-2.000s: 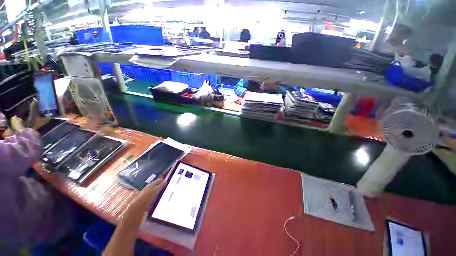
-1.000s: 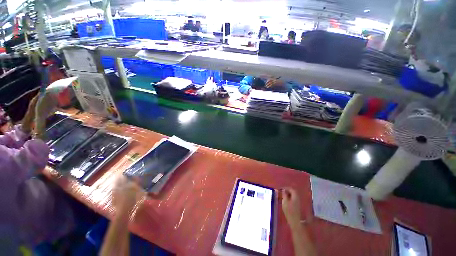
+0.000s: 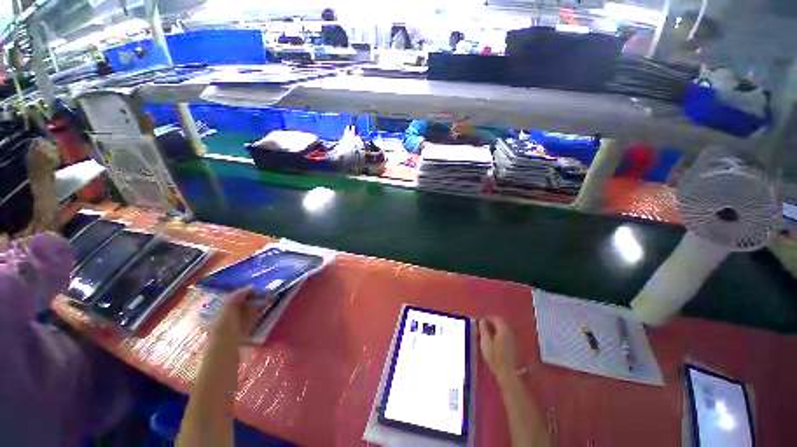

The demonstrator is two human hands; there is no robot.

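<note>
A tablet with a lit white screen [image 3: 426, 371] lies on a whitish sleeve in front of me. My right hand [image 3: 498, 347] is at its upper right edge, fingertips pinched on what looks like the small plug end of a white cable; the contact is blurred. My left hand [image 3: 234, 316] grips the near edge of a dark tablet [image 3: 266, 269] on the left. This tablet is tilted up over its sleeve, with its far side low. A bit of white cord seems to show by my right wrist.
Several dark tablets [image 3: 149, 275] lie at left beside a neighbour's pink sleeve [image 3: 39, 340]. A printed sheet [image 3: 559, 336] with a pen and small dark part lies right. Beyond are a white fan [image 3: 727, 202], another lit tablet [image 3: 718, 406] and the green belt [image 3: 384, 214].
The lit tablet has moved right from my left hand. My right hand has come to its edge, and the loose cord has left its spot. My left hand has taken hold of the dark tablet and tilted it.
</note>
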